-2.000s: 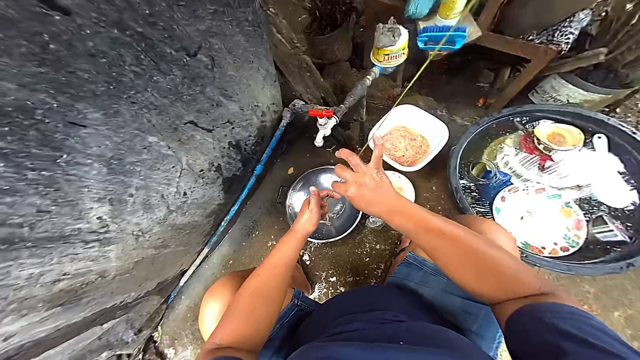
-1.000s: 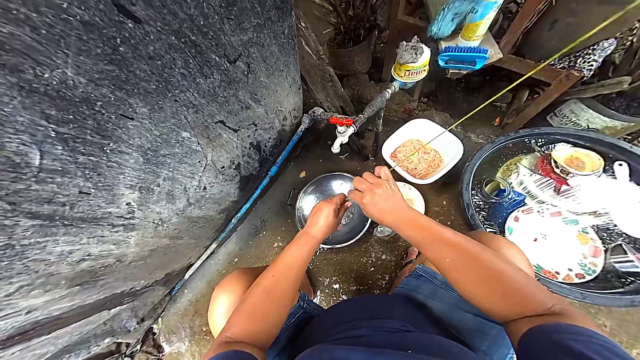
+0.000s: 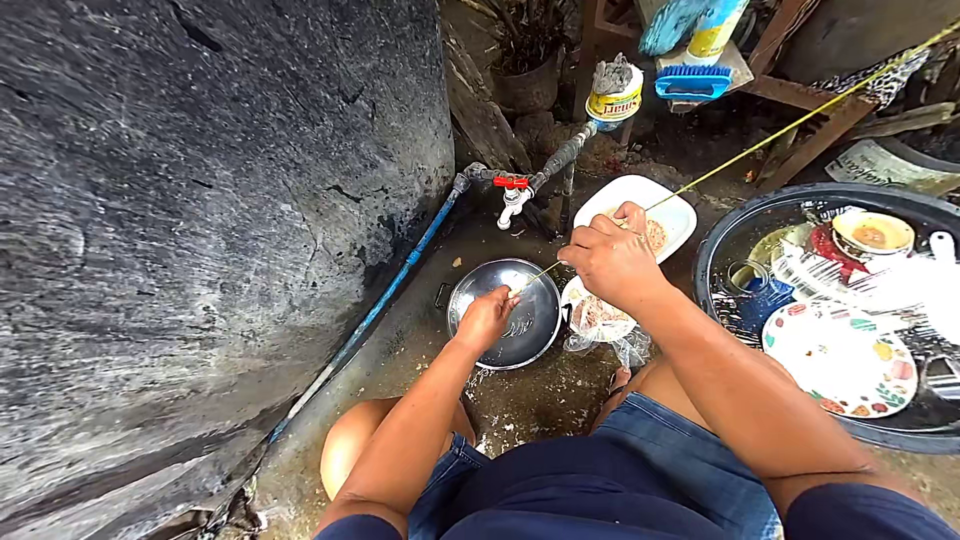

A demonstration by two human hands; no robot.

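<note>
A thin yellow string (image 3: 731, 160) runs from the upper right down to my hands. My left hand (image 3: 486, 319) pinches its lower end over a round metal pan (image 3: 529, 341), which holds a few whitish shreds. Up and to the right, my right hand (image 3: 611, 251) grips the same string, with a taut stretch between the hands. Behind my right hand is a white dish (image 3: 679, 217) of pinkish, crumbly food, partly hidden. Under my right wrist sits a smaller white plate (image 3: 571, 289) with similar food and a clear plastic bag (image 3: 634, 346) at its edge.
A large black basin (image 3: 709, 262) at the right holds a floral plate (image 3: 840, 360), bowls and other dishes. A white tap (image 3: 514, 206) with a red handle stands beyond the pan. A blue pipe (image 3: 412, 259) runs along the dark wall (image 3: 225, 187). A blue brush (image 3: 691, 82) lies on a wooden stand.
My hands were close together over the pan a second ago and are now farther apart, with the string stretched between them. The plate and plastic bag beside the pan show more than before.
</note>
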